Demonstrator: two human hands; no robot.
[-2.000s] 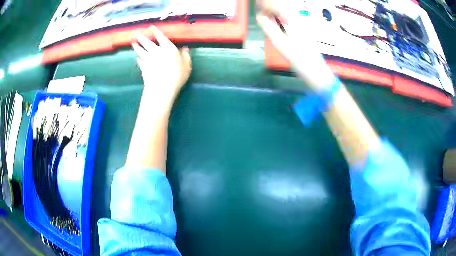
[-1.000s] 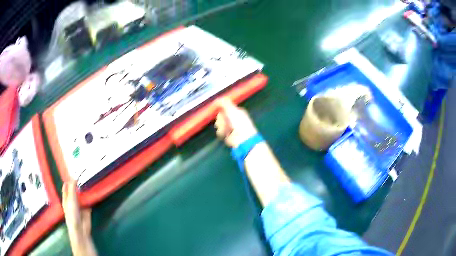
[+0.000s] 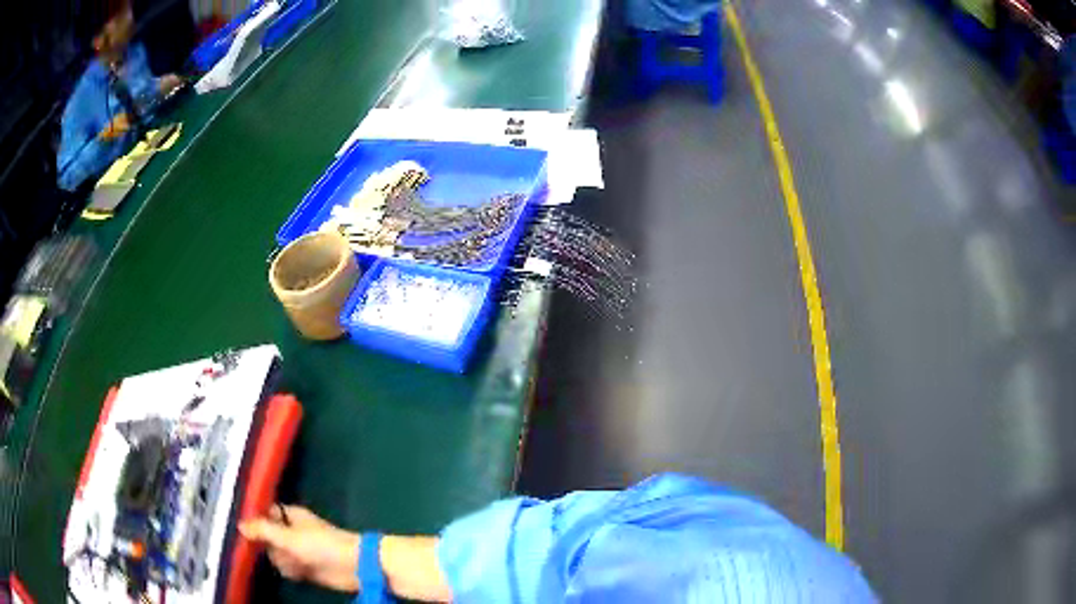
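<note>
The white back panel [image 3: 250,383] with its mainboard [image 3: 177,501] lies in the red foam cradle [image 3: 266,472] at the lower left, cut off by the bottom edge. A black fan or cooler sits on the board. My right hand [image 3: 304,546], with a blue wrist band, is at the cradle's near side, its fingertips touching the red edge. Whether it grips the edge is hard to tell. My left hand is out of the picture.
A tan ring-like cup [image 3: 314,283] stands beside a blue bin of white parts [image 3: 413,309] and a larger blue bin of cables [image 3: 472,169]. Dark leads hang over the bench edge. A person in blue [image 3: 100,106] sits across the bench. Grey floor lies right.
The view has swung right along the bench. The unit now shows at lower left, with the bins near the middle. My left hand has left the picture; my right hand stays at the cradle's edge.
</note>
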